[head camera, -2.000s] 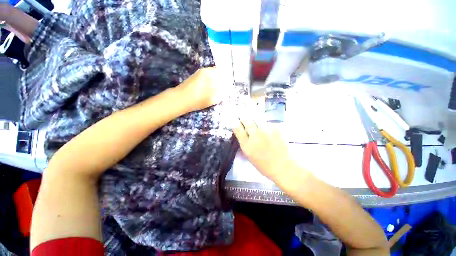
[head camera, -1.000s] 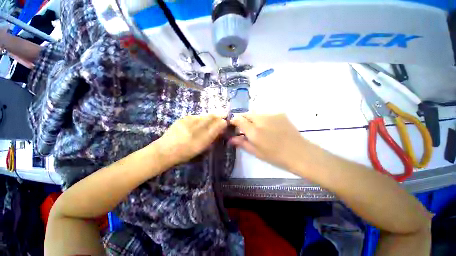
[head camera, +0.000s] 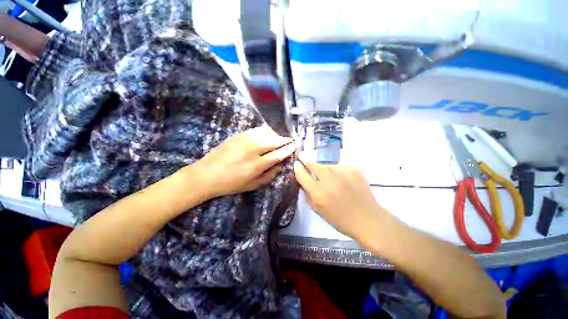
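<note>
The plaid garment (head camera: 156, 118) in grey, black and white lies bunched left of the needle and hangs over the table's front edge. My left hand (head camera: 252, 159) lies on it, fingertips pinching its right edge close to the presser foot (head camera: 300, 124). My right hand (head camera: 333, 187) is just below and to the right, thumb and fingers closed on the same edge. The fingertips of both hands nearly meet. The garment edge between them is partly hidden by the fingers. The small grey-clear attachment (head camera: 327, 144) stands right of the presser foot.
The white machine head (head camera: 411, 75) with its blue stripe spans the top. Scissors with red and orange-yellow handles (head camera: 476, 209) lie at the right, beside dark scraps (head camera: 547, 215). A measuring strip (head camera: 330, 254) runs along the front edge. Another person's arm (head camera: 25, 37) shows top left.
The view has shifted, so the machine head appears lower. My left hand has moved up along the edge toward the presser foot. My right hand stays at the garment edge.
</note>
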